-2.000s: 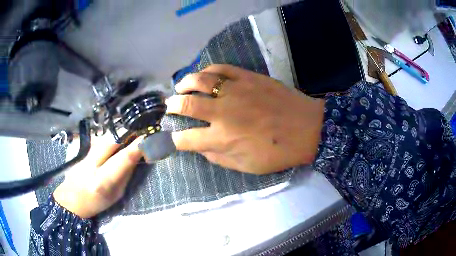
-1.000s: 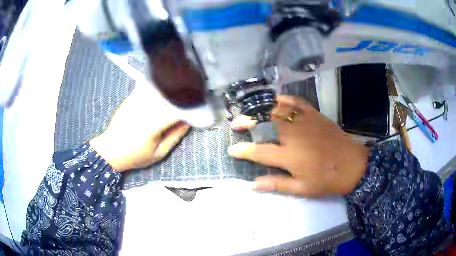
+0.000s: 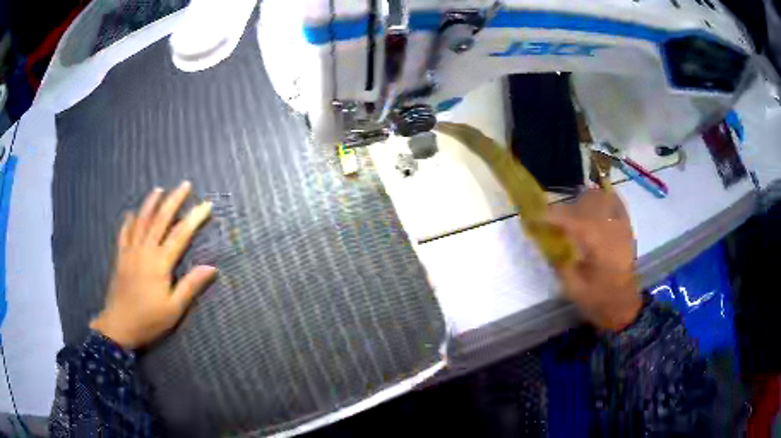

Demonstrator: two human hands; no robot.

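Observation:
A large dark grey striped panel [image 3: 283, 282] lies spread over the left part of the table, its white edge showing at the front. My left hand [image 3: 158, 265] rests flat on it with fingers apart, holding nothing. My right hand [image 3: 595, 257] is right of the panel, blurred, and grips the near end of a long curved yellow strip [image 3: 505, 175]. The strip's far end reaches close to the needle area. The presser foot area [image 3: 364, 137] of the sewing machine [image 3: 548, 47] is at the panel's right edge.
A black smartphone [image 3: 545, 128] lies under the machine arm. Right of it are pink and blue snips [image 3: 640, 175] and a tan wooden handle [image 3: 605, 175]. The curved table edge [image 3: 514, 329] runs along the front, with a blue crate [image 3: 698, 299] below.
The striped panel now lies spread out at the left. My left hand has moved off the machine head onto it. My right hand has left the needle area and taken hold of the yellow strip.

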